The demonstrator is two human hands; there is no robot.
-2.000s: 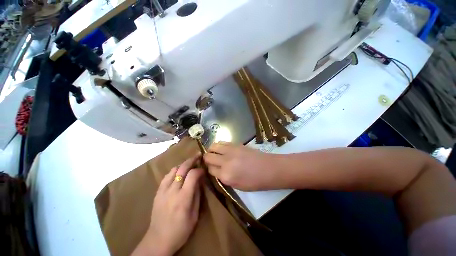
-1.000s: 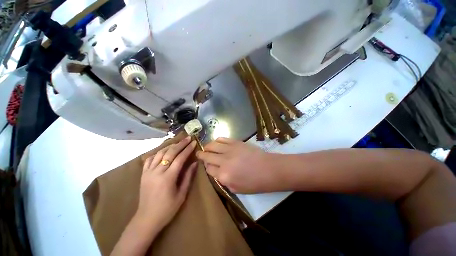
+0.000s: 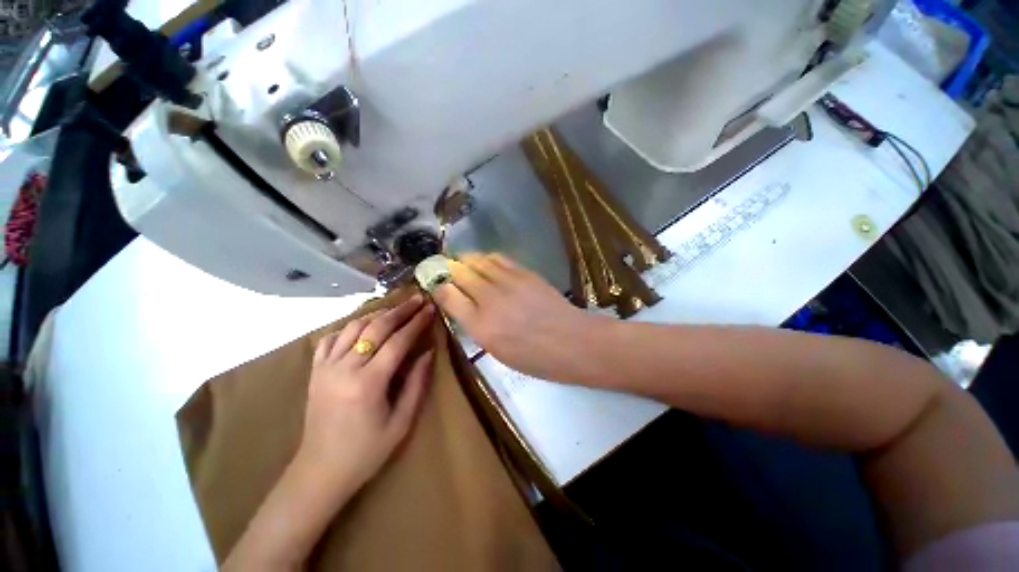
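Note:
A brown fabric panel (image 3: 257, 425) lies on the white table and hangs over its front edge. A brown zipper with a gold tooth line (image 3: 492, 411) runs along the panel's right edge up to the needle area. My left hand (image 3: 363, 397), with a gold ring, lies flat on the panel, fingertips close to the presser foot. My right hand (image 3: 508, 313) is at the round white part (image 3: 432, 272) beside the needle, fingers bent against it; whether they grip it is unclear. The right hand hides the bright spot on the bed.
The white sewing machine (image 3: 481, 78) spans the top, with its tension dial (image 3: 313, 148). Spare zippers (image 3: 592, 229) fan out on the metal bed behind my right hand. A dark-red and black item with a cord (image 3: 851, 121) lies upper right. Grey-olive fabric (image 3: 961, 235) hangs at far right.
My right hand has moved from the zipper up to the round white part. My left hand has moved left and up on the panel since the earliest frame, then stayed nearly still.

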